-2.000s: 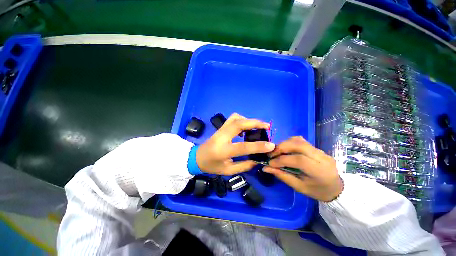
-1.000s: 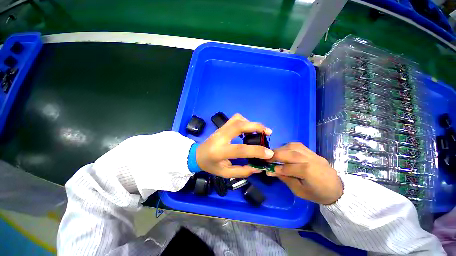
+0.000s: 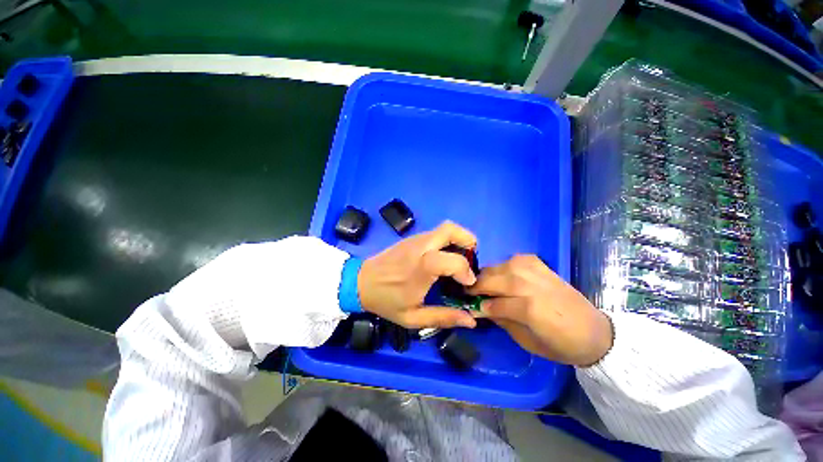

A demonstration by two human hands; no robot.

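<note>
My left hand [image 3: 411, 278], with a blue band at the wrist, holds a black housing [image 3: 449, 287] over the blue work tray [image 3: 442, 144]. Much of the housing is hidden by my fingers. A bit of red wire shows at its upper right. My right hand [image 3: 537, 302] pinches a green circuit board [image 3: 475, 305] at the housing's lower side. The fingertips of both hands meet there. Two black housings [image 3: 352, 224] lie in the tray left of my hands. Several black parts [image 3: 458, 350] and a partly hidden pale-faced piece [image 3: 429, 332] lie below them.
Stacked clear blister trays [image 3: 668, 226] with green boards stand right of the work tray. Other blue trays with black parts are at the far left [image 3: 45, 117] and far right [image 3: 790, 162]. Beyond are a green belt [image 3: 226, 32], a grey post [image 3: 573, 45] and a small black part [image 3: 531, 20] with a pale shaft.
My left fingers have curled in and down around the housing. My right hand has moved slightly left against it with the board. A small black part has appeared on the belt by the post.
</note>
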